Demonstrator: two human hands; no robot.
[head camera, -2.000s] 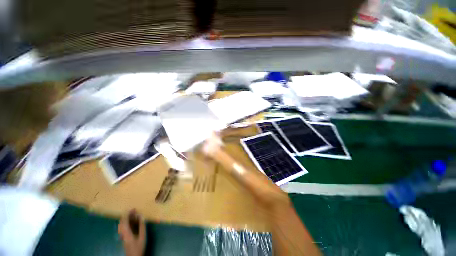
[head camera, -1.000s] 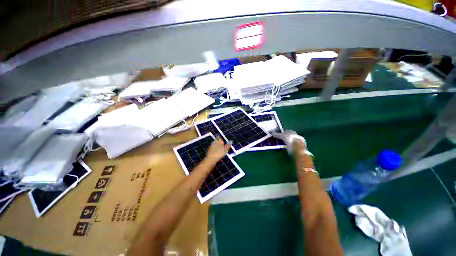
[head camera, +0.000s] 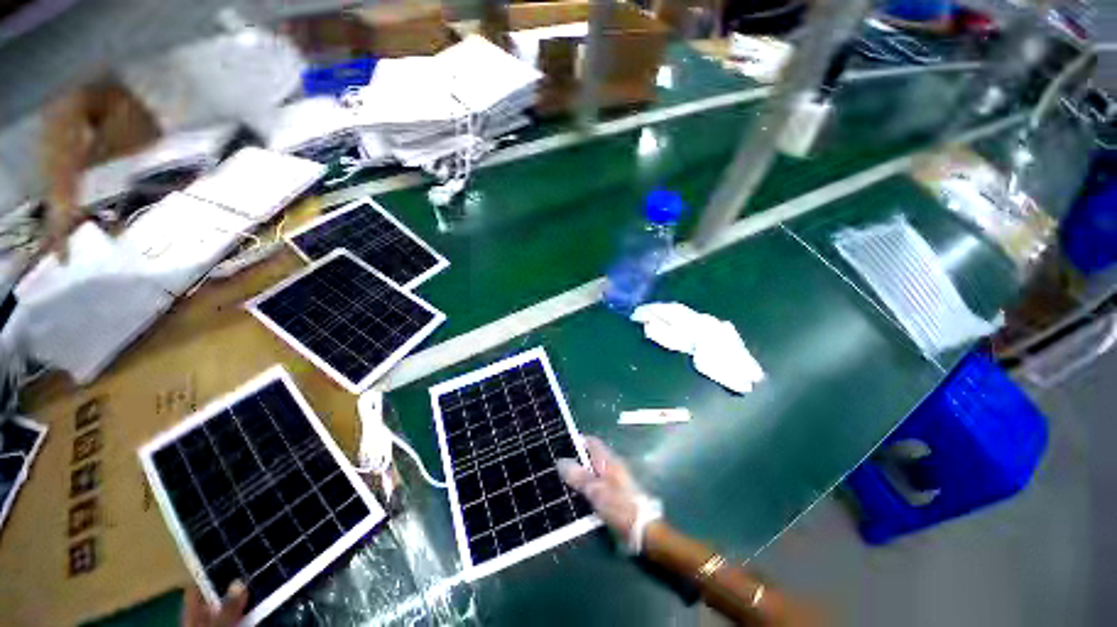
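My gloved right hand (head camera: 616, 496) grips the right edge of a solar panel (head camera: 512, 459) that lies face up at centre. Its white cable with plug (head camera: 376, 429) trails from its left side. My left hand (head camera: 214, 609), cut off by the bottom edge, holds the lower corner of a second solar panel (head camera: 263, 478), partly over the brown carton (head camera: 123, 429). Two more solar panels, one (head camera: 347, 319) overlapping the other (head camera: 371, 241), lie face up behind. Clear plastic (head camera: 380, 570) lies between and below the two nearer panels.
Another person's arm (head camera: 86, 141) reaches over white packets at upper left. A stack of white packets (head camera: 441, 92) stands at the back. A blue-capped bottle (head camera: 637, 267), white cloth (head camera: 701, 343), pale strip (head camera: 654, 416) and ribbed pack (head camera: 913, 282) lie rightward. A blue stool (head camera: 955, 447) stands beyond the bench edge.
The view has turned right. Two panels now lie nearer the front edge, one at each of my hands. My left hand has moved to the bottom left; another person's arm has appeared at upper left.
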